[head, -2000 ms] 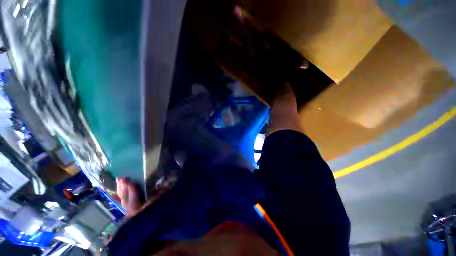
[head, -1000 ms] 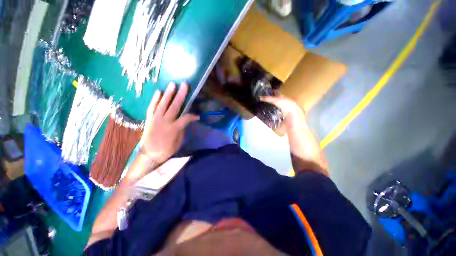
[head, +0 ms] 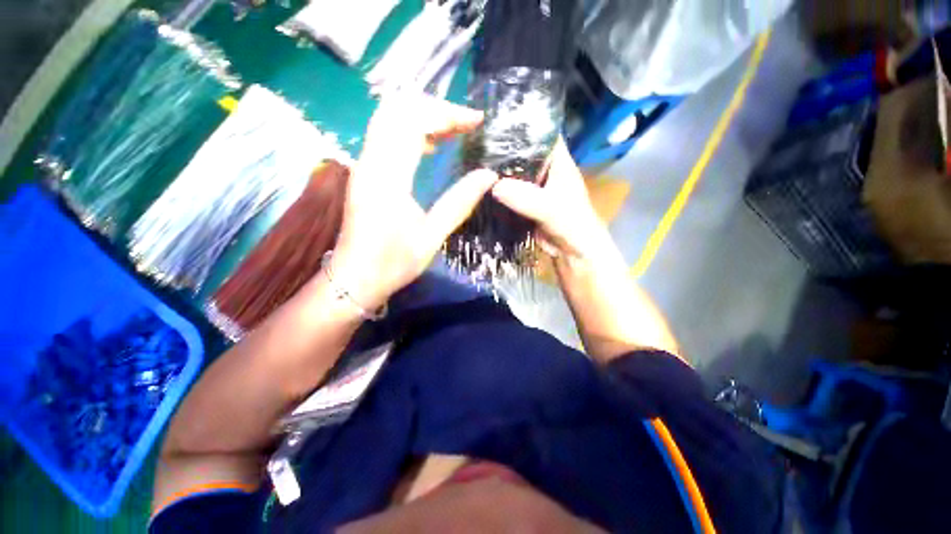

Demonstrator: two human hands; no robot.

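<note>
A bundle of black wires (head: 527, 37) with clear plastic wrap around its middle is in front of me, its shiny tipped ends pointing towards me. My left hand (head: 401, 198) is at its left side, thumb against the wrap and fingers partly apart. My right hand (head: 553, 203) grips its right side, thumb across the front near the lower edge of the wrap. The thumbs nearly meet. The far end of the bundle is cut off by the top edge of the picture.
Brown wires (head: 287, 250), pale violet wires (head: 224, 188) and green wires (head: 130, 120) lie on the green bench, left. A blue tray (head: 193, 349) holds small blue housings. White wires (head: 349, 21) lie farther back. A yellow floor line (head: 693, 172) and dark crates (head: 808, 198) are right.
My right hand has lifted the black bundle out of the cardboard box. My left hand has left the bench edge and come to the bundle. The view has shifted towards the blue tray.
</note>
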